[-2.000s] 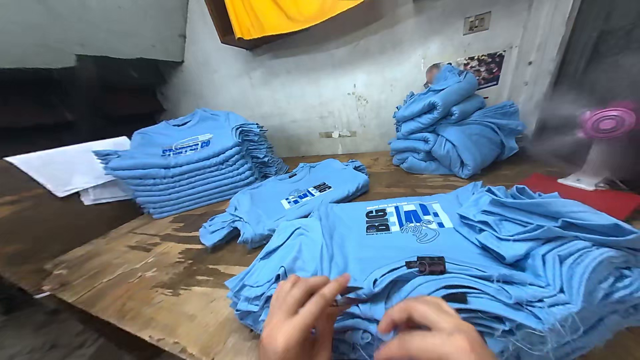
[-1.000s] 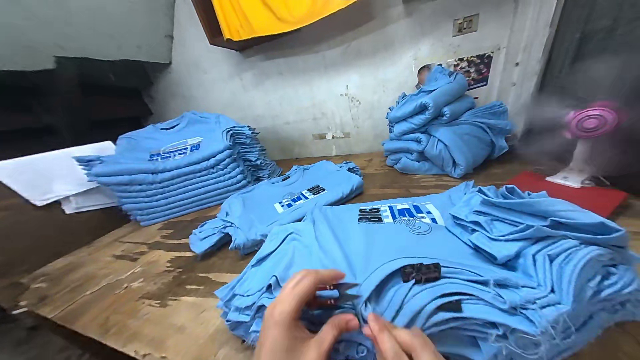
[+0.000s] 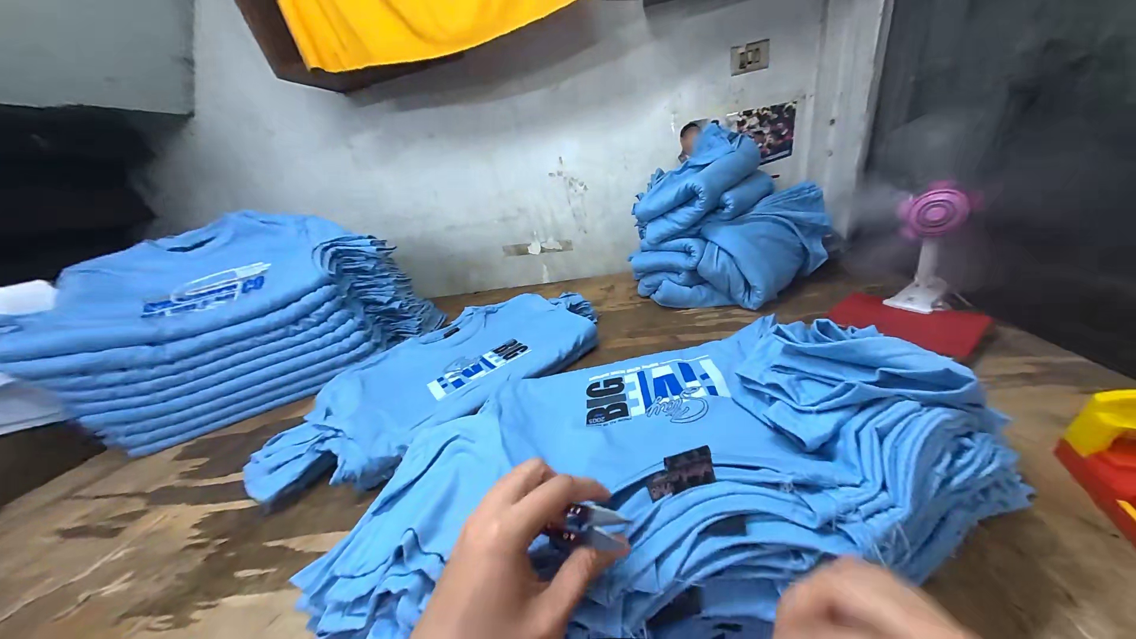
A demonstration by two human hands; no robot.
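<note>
Thread snips [image 3: 590, 525] with short metal blades are held between the thumb and fingers of my left hand [image 3: 524, 550], over the neckline edge of a stack of light blue printed T-shirts [image 3: 568, 435]. Dark neck labels [image 3: 688, 470] show at the stacked collars, right of the blades. My right hand [image 3: 861, 599] is blurred at the lower right, over the near side of the stack; its fingers look curled, and whether it holds anything cannot be told. Loose threads hang from the stack's right edge.
A few blue shirts [image 3: 461, 373] lie behind the stack on the wooden table [image 3: 169, 532]. Further left stands a tall shirt pile [image 3: 222, 328]; rolled blue fabric [image 3: 728, 231] is by the wall. A pink fan [image 3: 936, 213] stands on a red mat [image 3: 954, 333]. A red and yellow object [image 3: 1105, 453] is at right.
My right hand has moved right, away from my left hand; one second ago they were close together at the collars. The snips remain in my left hand.
</note>
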